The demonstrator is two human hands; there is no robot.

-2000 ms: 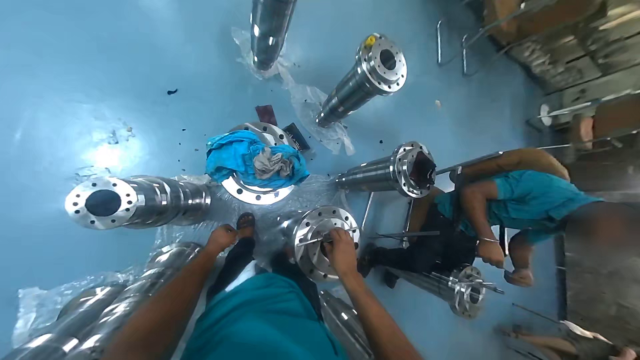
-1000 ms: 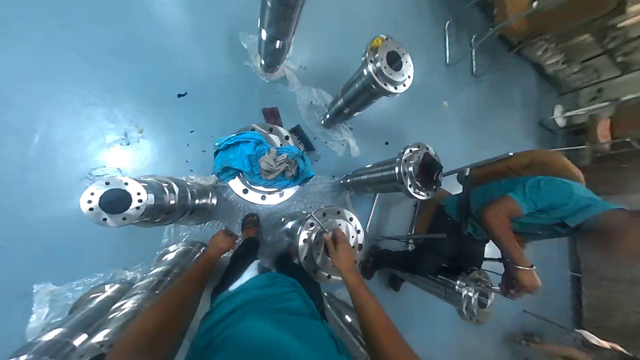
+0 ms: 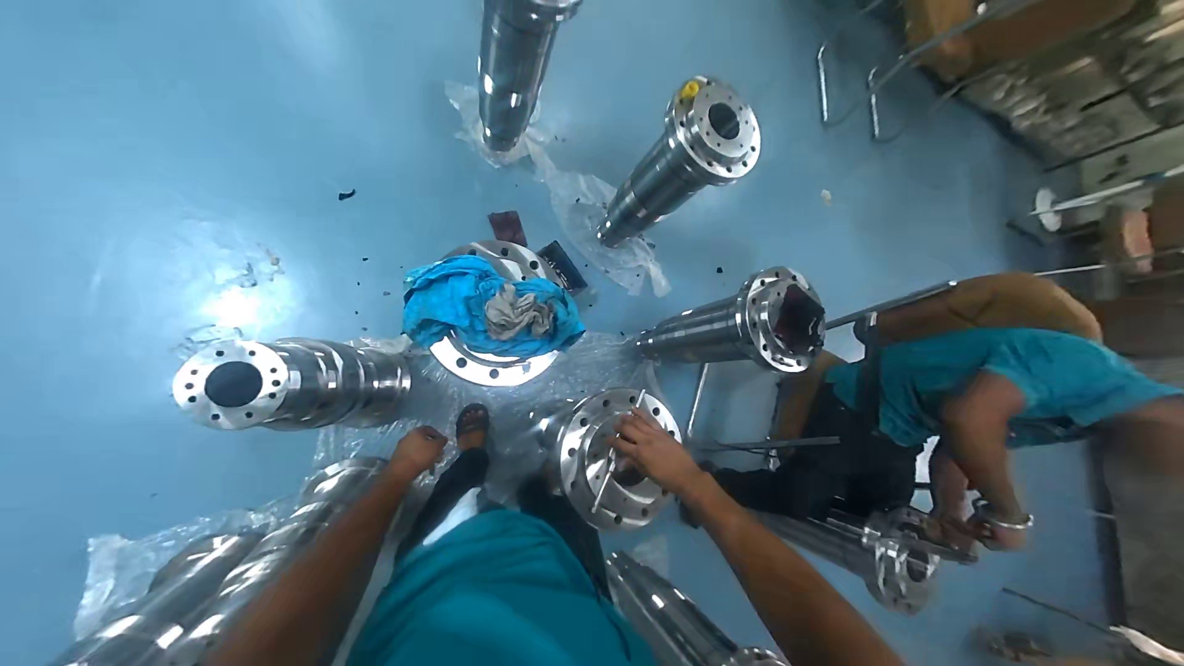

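Observation:
My right hand [image 3: 650,450] is over the top face of a flanged steel spindle [image 3: 585,444] that stands in front of me. Its fingers are closed on a thin metal rod [image 3: 605,481], which lies slantwise across the flange and its bore. My left hand [image 3: 419,450] hangs loosely curled beside my leg, near plastic sheeting, with nothing seen in it. Beyond the spindle, a blue cloth [image 3: 444,301] and a grey rag [image 3: 516,313] lie on a large drilled steel flange [image 3: 493,370].
Flanged shafts [image 3: 324,379] stand to the left, ahead [image 3: 680,162] and right [image 3: 703,331]. More steel shafts [image 3: 268,564] lie lower left by plastic film [image 3: 116,564]. A seated co-worker [image 3: 934,388] handles another flanged shaft [image 3: 897,560] at right.
The rod under my right hand has turned to a different slant across the flange. The co-worker's hands have shifted about their flanged shaft.

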